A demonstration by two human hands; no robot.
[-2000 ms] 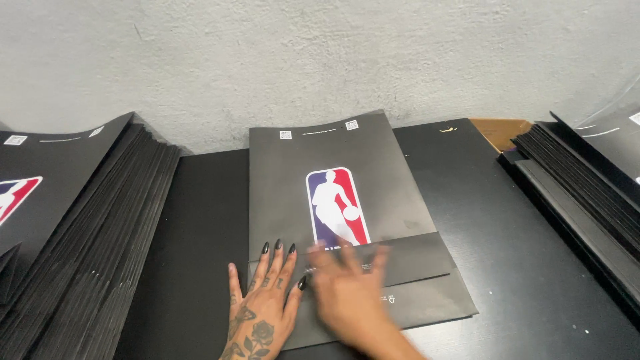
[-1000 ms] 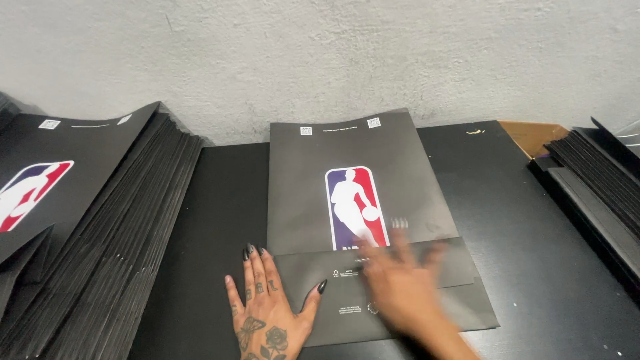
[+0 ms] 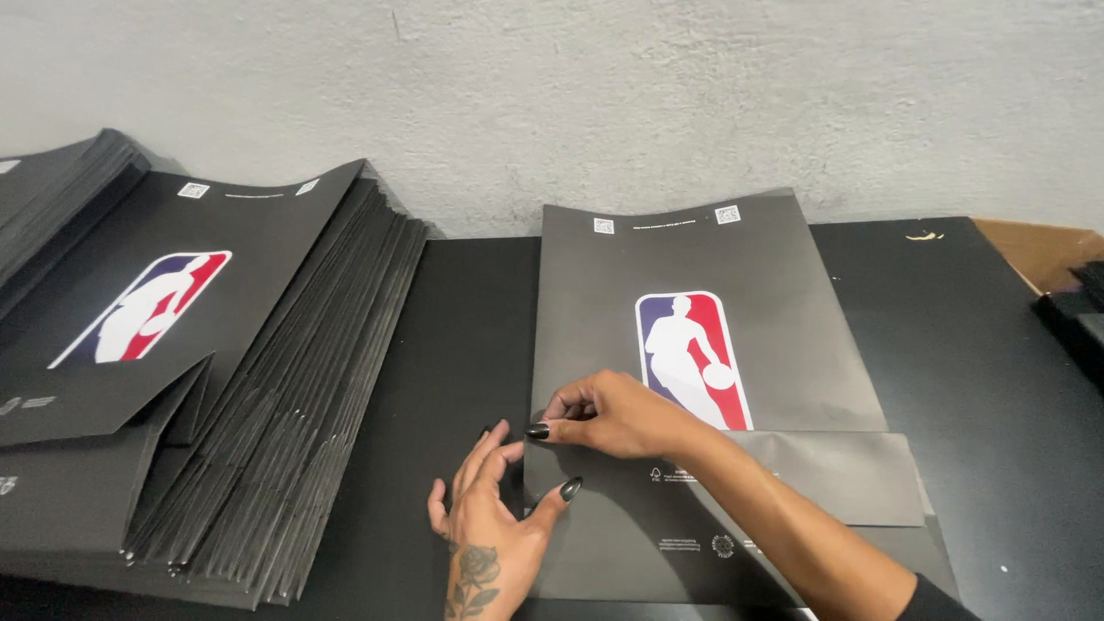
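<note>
A flat black paper bag point(image 3: 595, 328) with a red, white and blue basketball logo lies on the black table, its bottom flap folded up over the logo's lower end. My right hand point(image 3: 612, 418) reaches across to the bag's left side, thumb and forefinger pinched at the left end of the flap's fold. Whether paper is between them cannot be told. Beside it, my left hand point(image 3: 500, 509) rests at the bag's lower left edge, fingers apart and curved, thumb over the bag.
A tall stack of folded black paper bags point(image 3: 302, 371) stands left, with another stack point(image 3: 65, 207) behind it. At the right edge are a cardboard box point(image 3: 1035, 250) and dark folded items point(image 3: 1074, 332). A rough pale wall point(image 3: 552, 103) rises behind the black table point(image 3: 931, 345).
My right hand has moved left from the middle of the flap to its left end. My left hand, flat on the bag before, now has its fingers raised and curved.
</note>
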